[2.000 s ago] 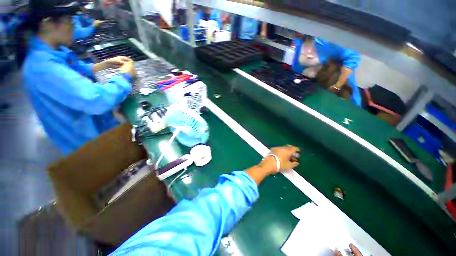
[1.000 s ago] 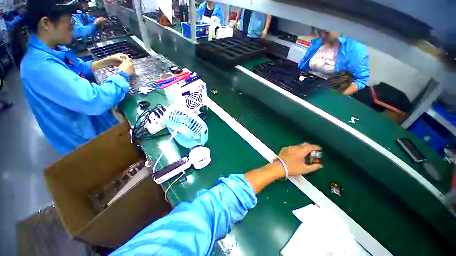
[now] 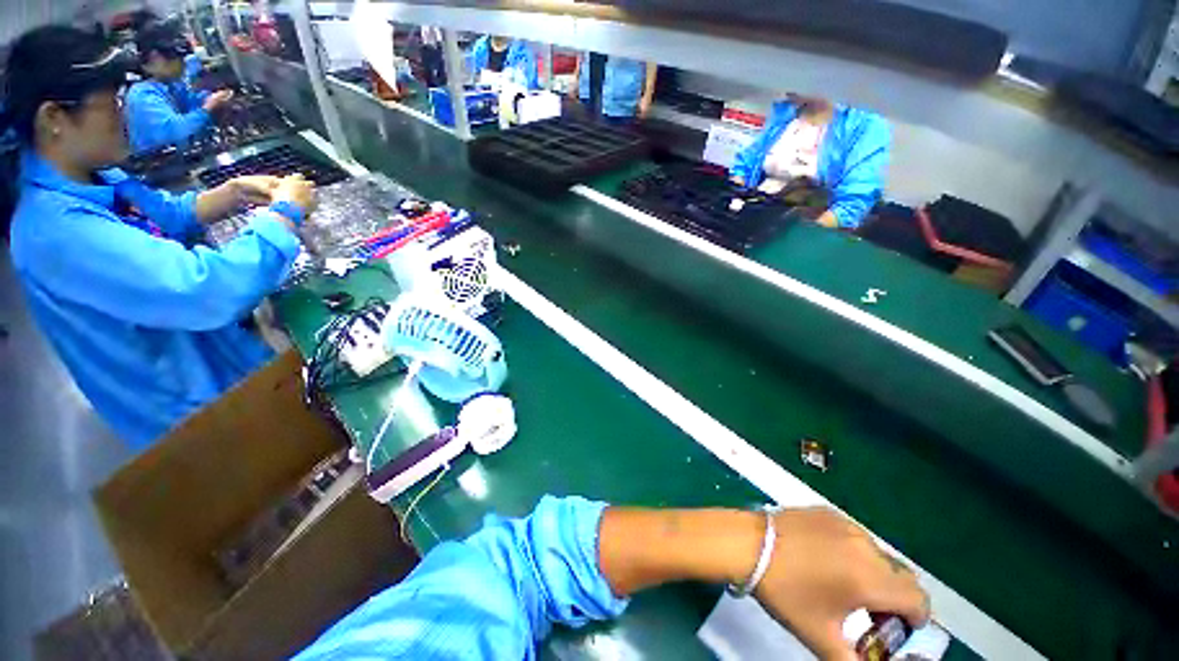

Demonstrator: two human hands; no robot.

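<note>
My left hand (image 3: 834,575), with a thin white bracelet, is at the lower right, over the white rail and the white paper. Its fingers are around a small electronic module (image 3: 884,635), dark and gold, near the bottom edge. White material shows beside the module; I cannot tell what it is. The white paper (image 3: 750,635) is partly hidden under my left hand. Another small module (image 3: 813,452) lies on the green conveyor belt (image 3: 724,400). My right hand is out of the picture.
A light-blue fan (image 3: 446,346), a small white fan (image 3: 486,422) and a white metal box (image 3: 459,274) stand on the bench at left. An open cardboard box (image 3: 194,517) is below. Black trays (image 3: 556,149) are across the belt. Several people in blue smocks work around the line.
My left hand has moved from over the belt back to the lower right, with the module in it. The view has shifted. The other module still lies on the belt.
</note>
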